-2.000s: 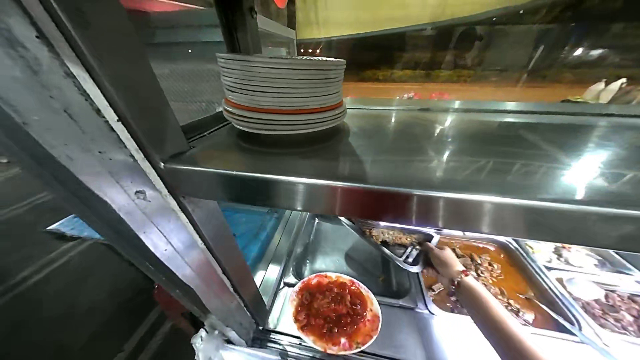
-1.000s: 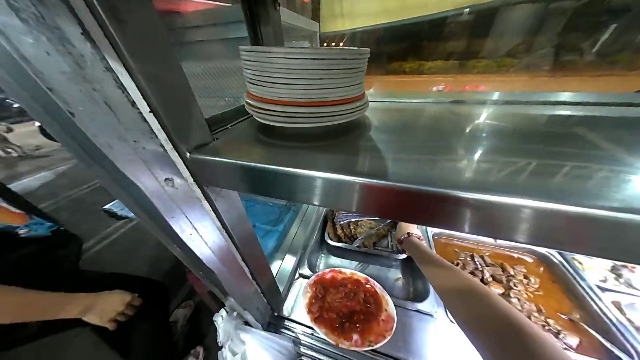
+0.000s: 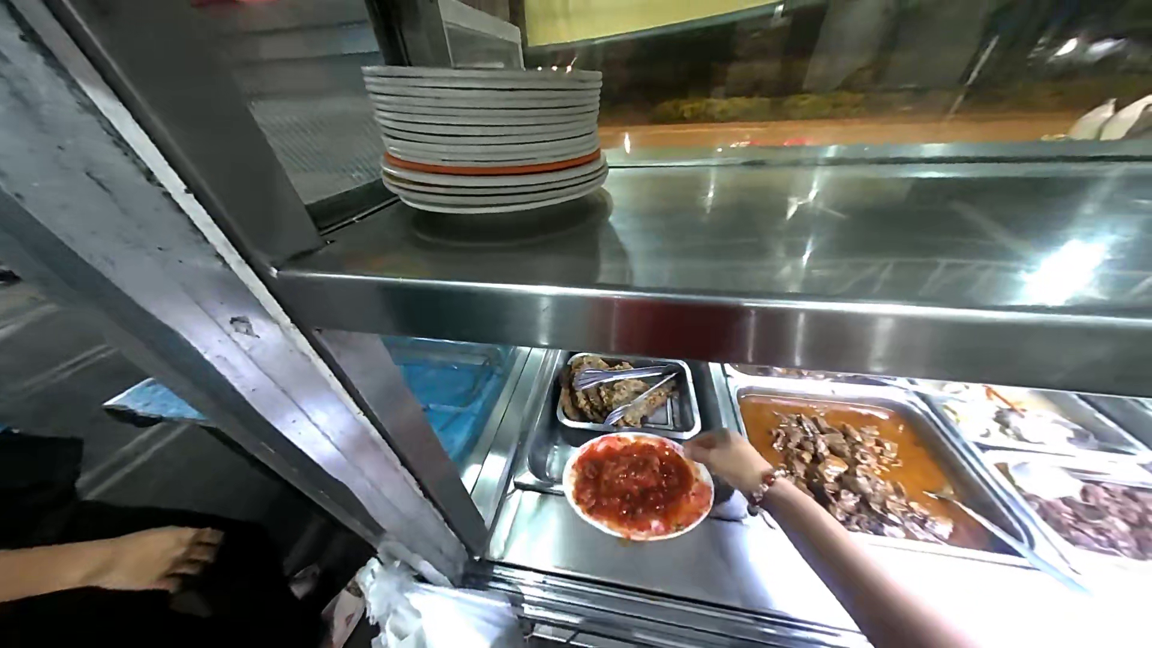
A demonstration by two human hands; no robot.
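Observation:
A white plate full of red, saucy food sits on the steel counter. My right hand reaches in from the lower right, a beaded bracelet on its wrist. Its fingertips grip the plate's right rim. Just behind the plate, metal tongs lie on browned pieces of food in a small metal tray. To the right of my hand, a large steel pan holds chopped meat in orange-brown liquid, with a metal utensil in it. My left hand is out of view.
A steel shelf crosses above the food, bearing a stack of plates. A metal post slants down on the left. Another person's hand rests over dark clothing at lower left. Plastic bags hang below the counter. More food pans stand right.
My right hand has come from beside the small tray, partly behind the shelf's edge, down to the plate's rim. The tongs are out of my hand and lie in the small tray.

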